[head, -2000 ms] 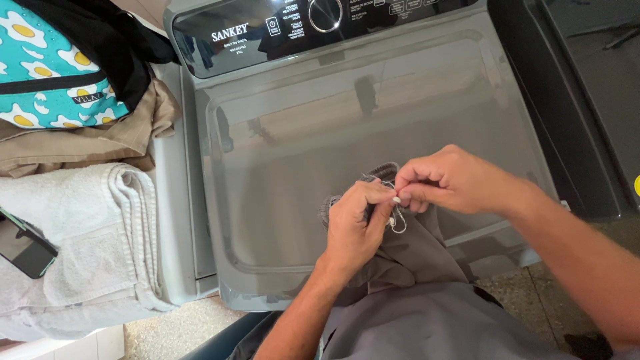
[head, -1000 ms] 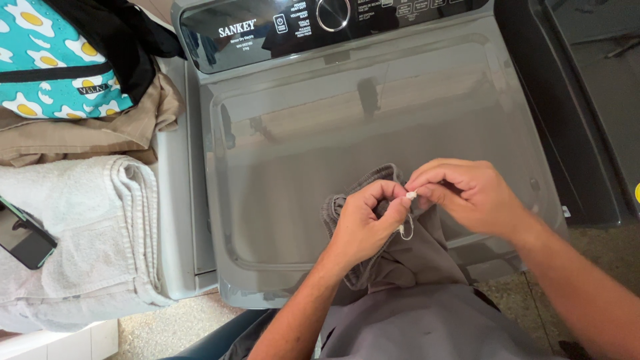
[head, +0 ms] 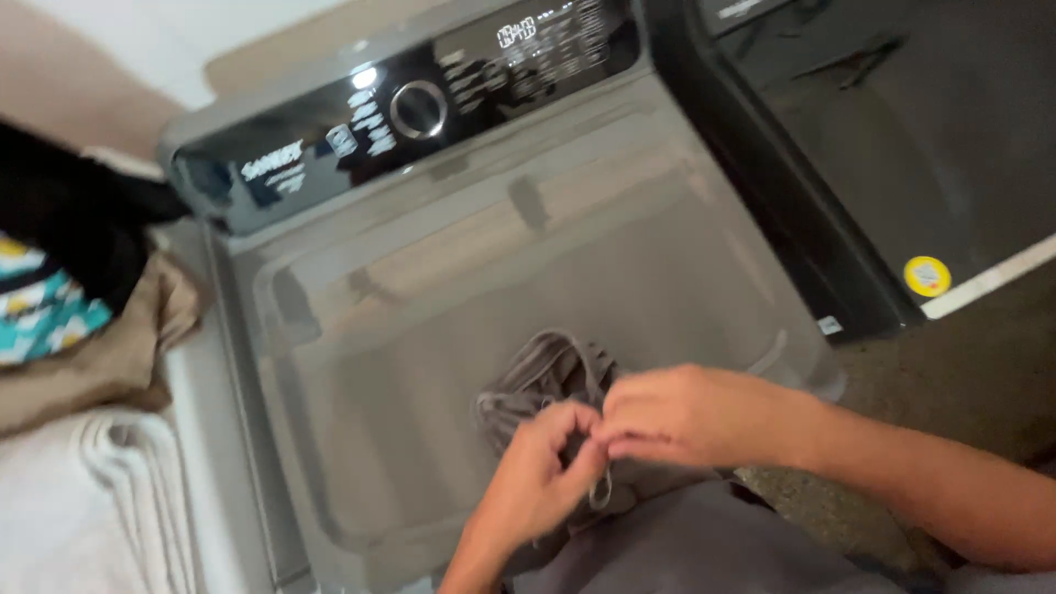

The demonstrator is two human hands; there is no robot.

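Observation:
A grey-brown garment (head: pixel 544 371) with a gathered waistband lies at the near edge of a grey washing machine's lid (head: pixel 495 289). Over the waistband, my left hand (head: pixel 549 470) and my right hand (head: pixel 693 417) meet at the fingertips. Both pinch a thin light drawstring (head: pixel 602 493), whose loop hangs below the fingers. The pinched part is hidden by the fingers, and the view is blurred.
Behind the lid runs the machine's control panel (head: pixel 412 107) with a round knob and a lit display. To the left lie a folded white towel (head: pixel 82 503), brown cloth (head: pixel 107 346) and a teal patterned item (head: pixel 49 305). A dark appliance (head: pixel 891 132) stands at the right.
The view has turned and shifted, showing more of the control panel. My hands stay together at the drawstring; the white piece visible between the fingers earlier is now hidden.

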